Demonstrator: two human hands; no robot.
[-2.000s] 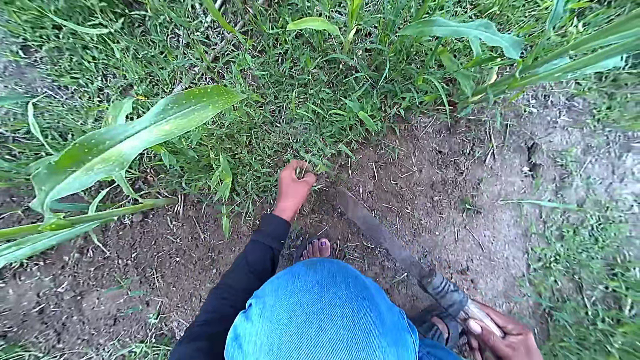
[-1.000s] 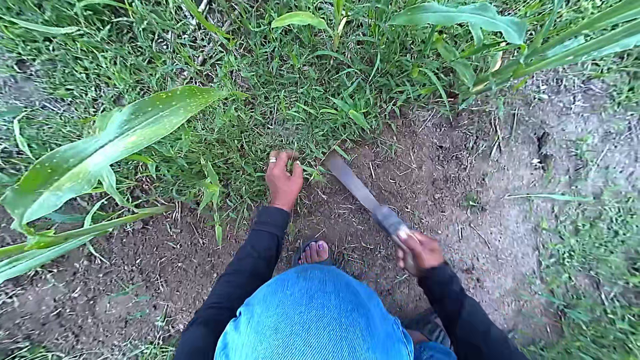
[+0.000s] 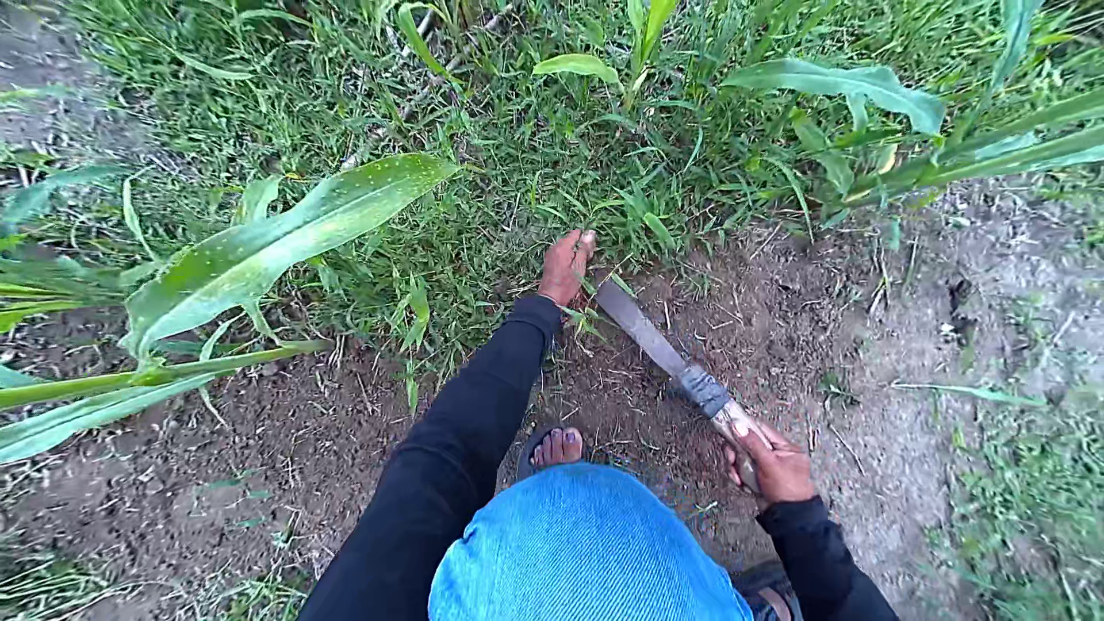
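Note:
My right hand (image 3: 770, 461) is closed around the pale wooden handle of a machete (image 3: 642, 332), low on the right. Dark wrapping covers the join between handle and blade. The blade slants up and left over bare soil, its tip just right of and below my left hand (image 3: 567, 263). That left hand reaches into the edge of the low green grass (image 3: 483, 216), its fingers curled at the blades; whether it grips any is not clear. Black sleeves cover both forearms.
A broad maize-like leaf (image 3: 285, 250) and its stalk come in from the left. More tall stalks (image 3: 940, 172) lean in from the upper right. My denim-covered knee (image 3: 586, 552) and sandalled foot (image 3: 558, 447) are below, on brown soil (image 3: 302, 448).
My left hand, apart from the grass with fingers raised a second ago, is now farther up at the grass edge. The machete stays in my right hand, its blade beside the left one.

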